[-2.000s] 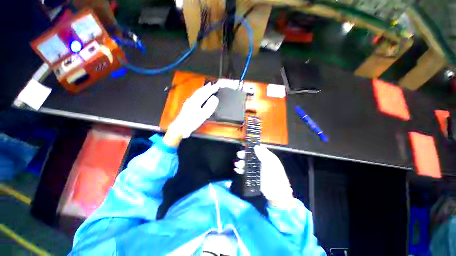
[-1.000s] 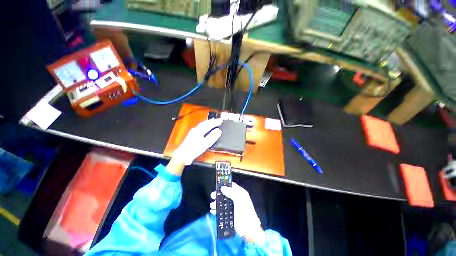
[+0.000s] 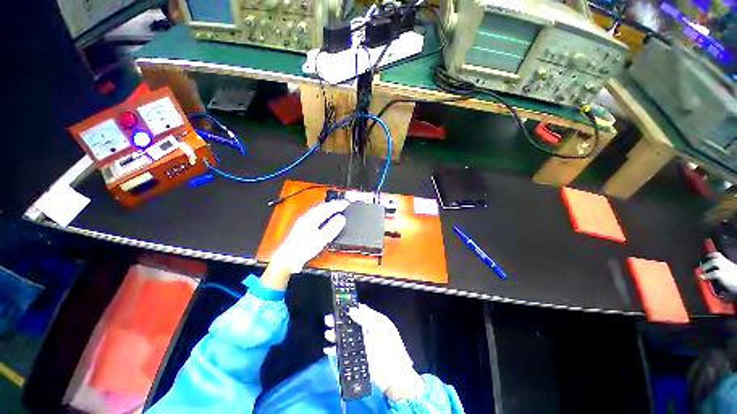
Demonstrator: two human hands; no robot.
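A flat dark set-top box (image 3: 361, 229) lies on the orange work mat (image 3: 424, 257), its far edge near small white and black connector pieces (image 3: 355, 196). My white-gloved left hand (image 3: 309, 235) rests on the box's left side, fingers over its left edge; whether it grips the box is hidden. My white-gloved right hand (image 3: 378, 344) holds a black remote control (image 3: 350, 340) upright in front of the bench edge, thumb over its upper buttons. A blue cable (image 3: 390, 154) and thin black leads come down to the mat's far edge.
An open orange tester (image 3: 145, 152) with a lit lamp stands left. A blue marker (image 3: 480, 252), a dark flat box (image 3: 460, 187) and salmon-red pads (image 3: 592, 214) lie right. Oscilloscopes (image 3: 533, 48) and a power strip (image 3: 364, 58) stand on the shelf. Another person's gloved hand (image 3: 722, 272) shows far right.
The view has tilted up, showing more of the shelf. The remote, first near the box's right front corner, has moved left and back toward my body. My left hand stays on the box.
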